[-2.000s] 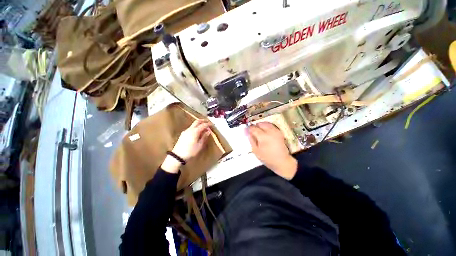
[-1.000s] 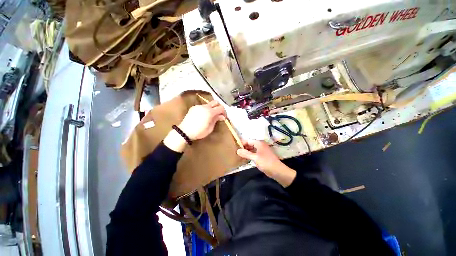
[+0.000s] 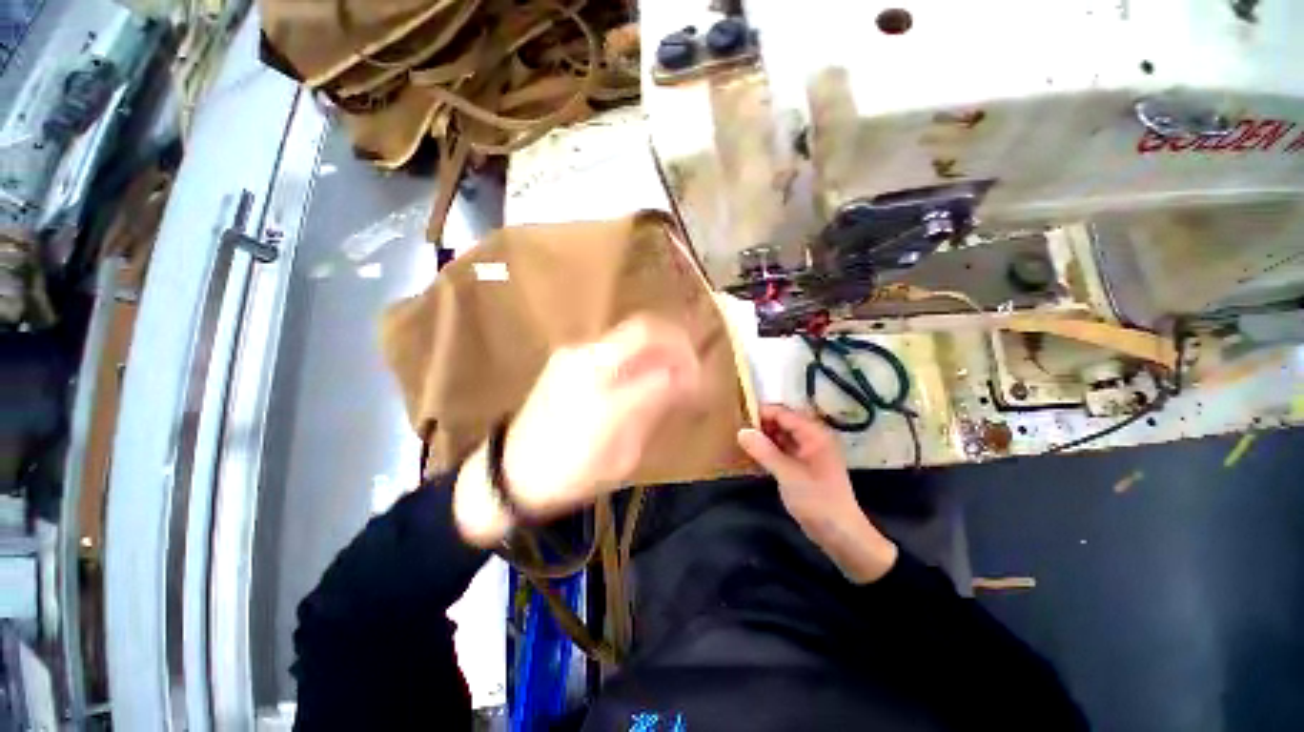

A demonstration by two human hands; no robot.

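A brown bag panel (image 3: 536, 293) lies on the white machine bed, left of the needle area (image 3: 801, 300). A lighter binding strip (image 3: 737, 343) runs along its right edge. My right hand (image 3: 804, 461) pinches the panel's lower right corner at the binding. My left hand (image 3: 601, 415) is blurred over the panel's middle; whether it touches or grips the panel cannot be told. Scissors with dark green loop handles (image 3: 855, 383) lie on the bed right of the panel, near the needle area.
The white sewing machine arm (image 3: 1001, 100) spans the upper right. Brown bags with tangled straps (image 3: 494, 72) are heaped behind. Brown straps (image 3: 608, 572) hang below the panel over a blue crate (image 3: 546, 651). A metal-edged bench (image 3: 215, 429) stands at left; an offcut (image 3: 1003, 582) lies on the floor.
My right hand moved from beside the needle to the panel's corner. My left hand left the binding edge and moved down and left across the panel. The scissors came into view; the camera view shifted.
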